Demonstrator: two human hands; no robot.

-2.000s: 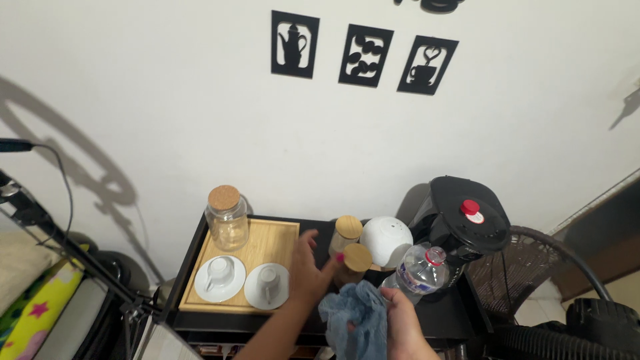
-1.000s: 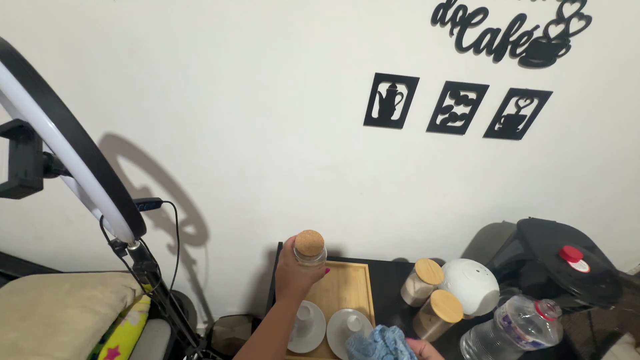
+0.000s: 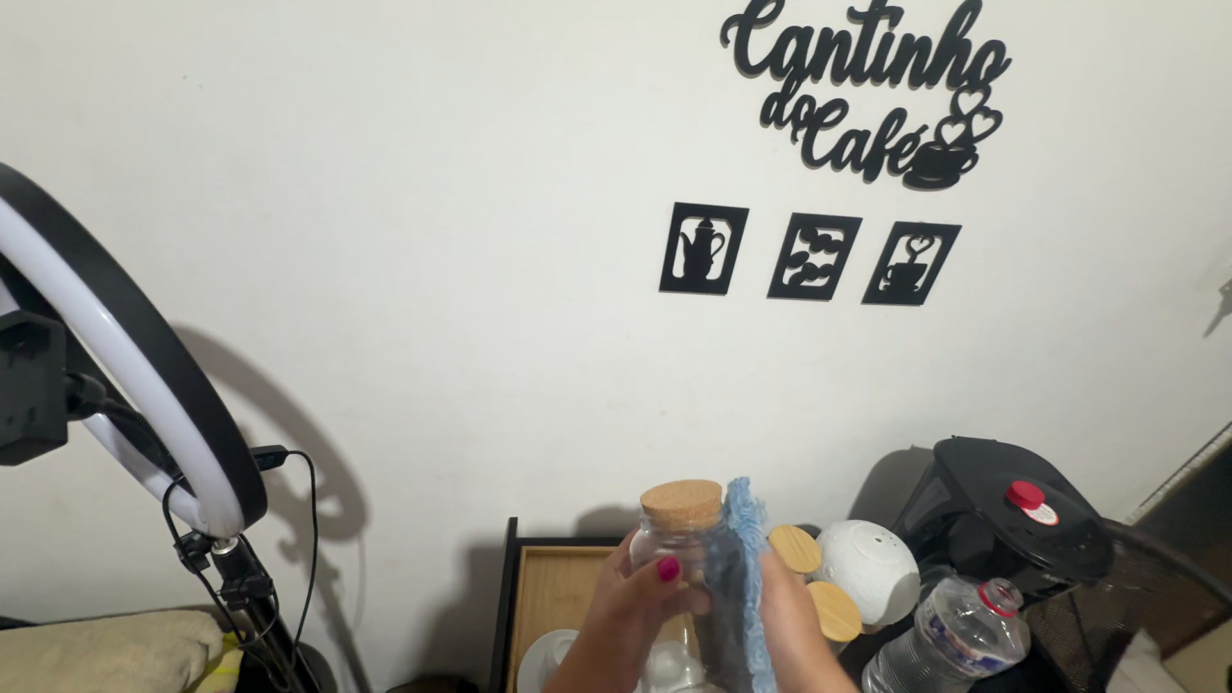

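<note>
A clear glass jar (image 3: 688,577) with a cork stopper (image 3: 681,503) is held up above the wooden tray (image 3: 553,587). My left hand (image 3: 630,606) grips the jar's left side, thumb across its front. My right hand (image 3: 794,626) presses a light blue cloth (image 3: 746,577) to the jar's right side; the cloth hides most of those fingers. Below the jar, white cups on saucers (image 3: 544,659) are partly hidden by the hands.
Right of my hands stand two jars with wooden lids (image 3: 795,549), a white round object (image 3: 866,573), a clear plastic bottle (image 3: 948,635) and a black appliance (image 3: 1006,510). A ring light (image 3: 144,356) rises at the left. Black coffee-themed decorations (image 3: 703,248) hang on the wall.
The corked jar, earlier standing on the tray, was grasped by my left hand and is now lifted. My right hand has brought the blue cloth against it. The view has shifted left and up.
</note>
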